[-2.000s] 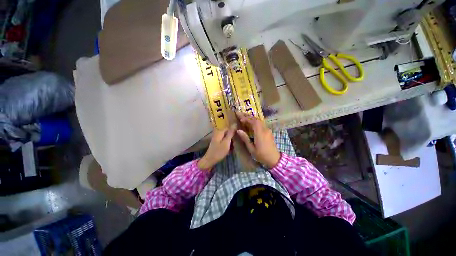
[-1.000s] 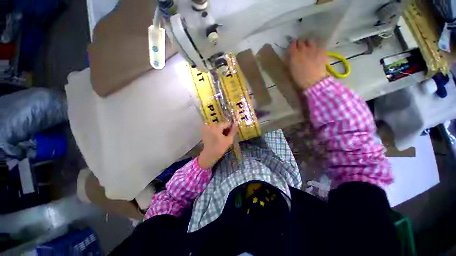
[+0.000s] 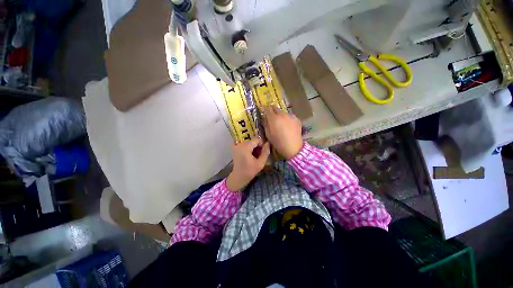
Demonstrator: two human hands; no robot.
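Observation:
My left hand [image 3: 247,162] is pinched at the front end of the yellow tape guides [image 3: 242,115]. A narrow brown strip, mostly hidden, seems to be in its fingers. My right hand [image 3: 284,131] lies over the right-hand yellow band, its fingers bent down at the shiny metal between the bands; whether it holds a thing is hidden. The presser foot area [image 3: 251,73] is just beyond. Two brown strips [image 3: 329,84] lie right of the bands. Yellow-handled scissors [image 3: 378,72] lie farther right, blades pointing up-left.
A pale panel [image 3: 163,146] spreads left of the needle, with a brown cloth piece [image 3: 140,62] over its far part. The machine lamp [image 3: 175,58] hangs above. A small tray [image 3: 475,74] is at the right. A green crate [image 3: 450,260] stands low at the right.
My right hand reached to the scissors area, then came back to the yellow bands. A thin metal thing beside the scissors two seconds ago no longer shows there. My left hand stays by the bands.

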